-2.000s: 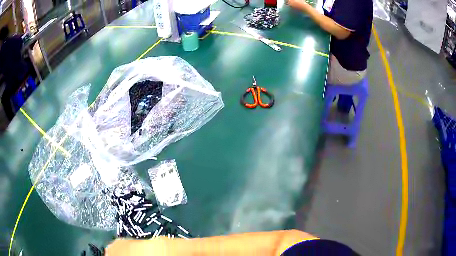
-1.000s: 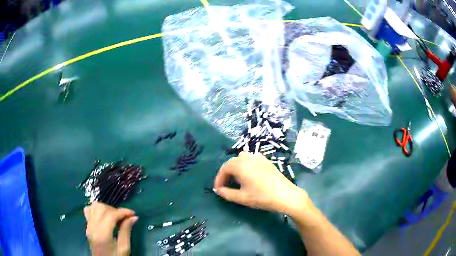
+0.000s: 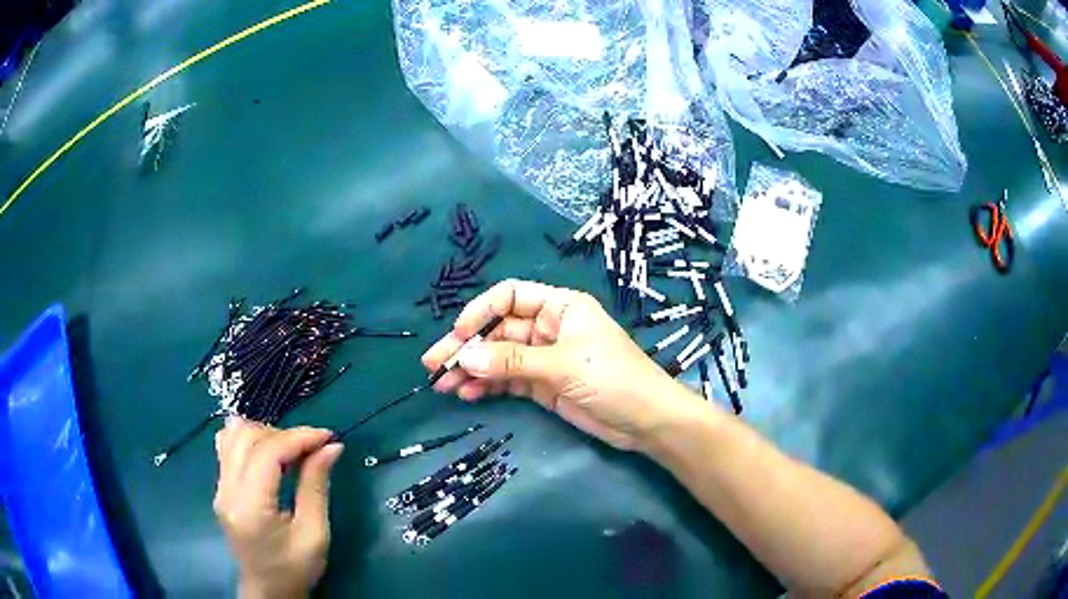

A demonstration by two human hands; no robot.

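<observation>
My left hand (image 3: 275,491) pinches one end of a thin black wire lead (image 3: 381,410), just below the loose lead heap (image 3: 275,357). My right hand (image 3: 562,363) holds a black-and-white sleeve (image 3: 469,349) between thumb and fingers, and the lead's other end meets the sleeve's lower end. How far the wire is inside the sleeve is not clear. Sleeved leads (image 3: 451,491) with ring ends lie side by side below my right hand. The sleeve pile (image 3: 656,222) lies beyond my right hand. Short black tubes (image 3: 463,263) lie scattered between the heap and the pile.
A clear plastic bag (image 3: 515,105) lies behind the sleeve pile, a second clear bag (image 3: 878,117) right of it. A whitish packet (image 3: 774,232) and orange-handled scissors (image 3: 993,236) lie at right. A blue tray (image 3: 59,456) is at the left edge. Thin pale scraps (image 3: 158,131) lie upper left.
The view has tilted down to the work. My right hand has moved left from beside the sleeve pile and now holds a sleeve. My left hand now holds a lead, its end at the sleeve.
</observation>
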